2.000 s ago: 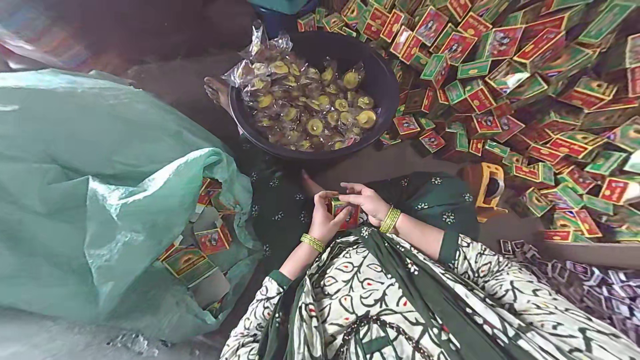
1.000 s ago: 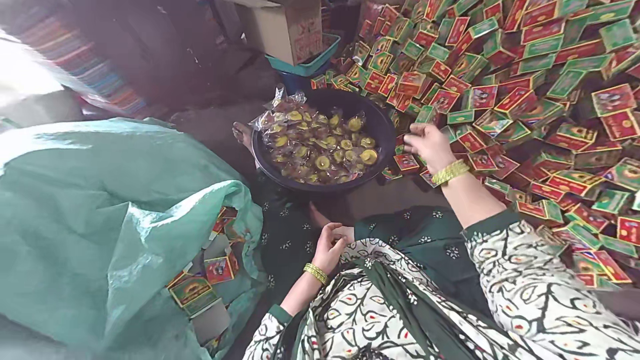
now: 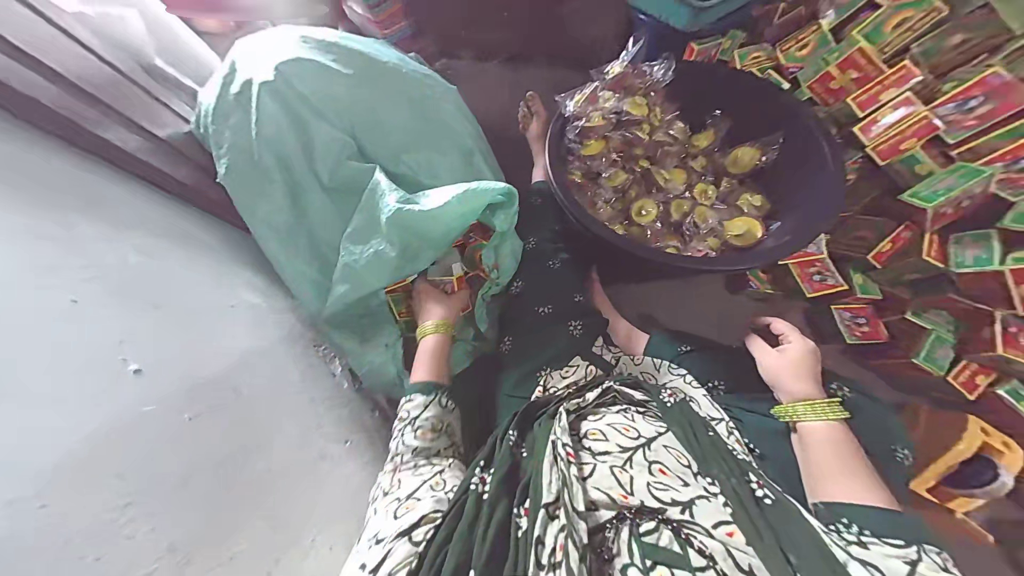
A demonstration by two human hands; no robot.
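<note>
My left hand (image 3: 438, 302) is at the mouth of a large green sack (image 3: 320, 176), among small red and green printed boxes (image 3: 400, 302); its fingertips are hidden, so its hold cannot be told. Above my right thigh, my right hand (image 3: 786, 356) is empty, its fingers bent and thumb apart. Between the sack and a spread of similar boxes (image 3: 858, 323) stands a dark round tub (image 3: 808, 160). In the tub lie many clear plastic packets with yellow round pieces (image 3: 644, 210).
A yellow plastic object (image 3: 964, 460) stands by my right knee. My bare foot (image 3: 534, 120) lies left of the tub. A teal crate (image 3: 696, 12) is behind the tub, and pale floor (image 3: 160, 400) stretches along the left.
My left hand has gone from my lap to the sack's mouth. My right hand, earlier beside the tub near the box pile, is now back over my thigh. The view has swung left.
</note>
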